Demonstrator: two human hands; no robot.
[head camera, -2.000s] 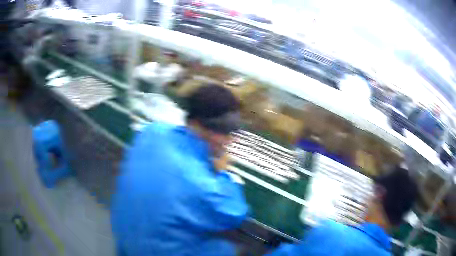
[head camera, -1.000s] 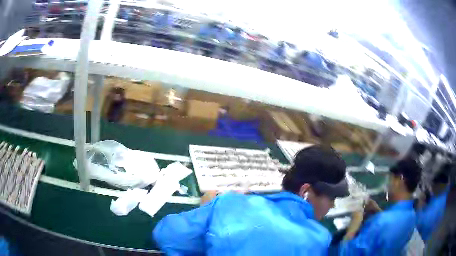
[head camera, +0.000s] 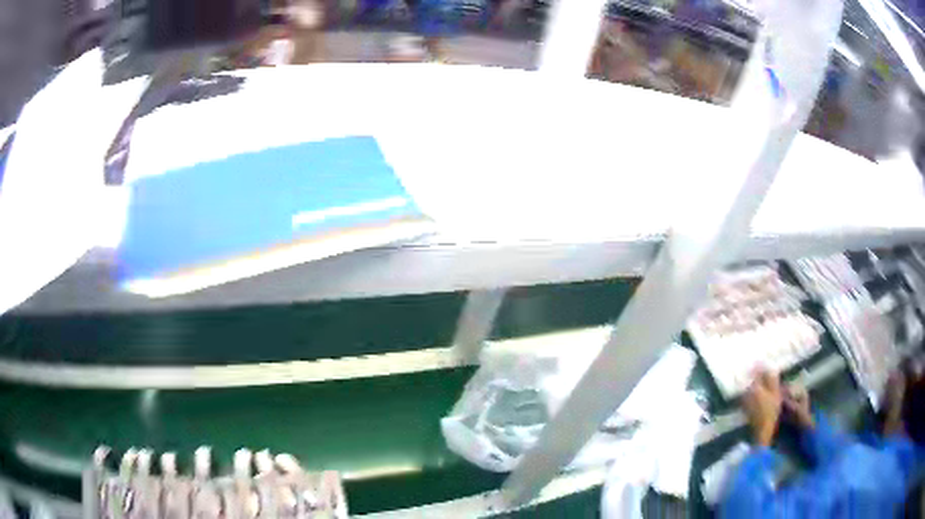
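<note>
Neither of my hands is in the picture. Nearest in front of me, a white watch tray (head camera: 218, 499) holds a row of pale watch straps whose ends stick up along its far edge; the picture's bottom edge cuts it off at the lower left. A blue folder (head camera: 269, 208) lies flat on the white overhead shelf (head camera: 507, 152) above it. A crumpled translucent plastic bag (head camera: 507, 411) lies on the green bench (head camera: 254, 431), behind the slanting post. The view is blurred.
A pale post (head camera: 649, 314) crosses the view right of centre. White sheets (head camera: 659, 456) lie right of it. At the lower right, a person in a blue smock (head camera: 822, 476) has hands at another tray (head camera: 756, 324). White pages (head camera: 51, 182) stand at the left of the shelf.
The view has swung left and closer to the shelf. The folder now shows large, the bag and post have shifted right, and the people in blue have moved towards the lower right edge.
</note>
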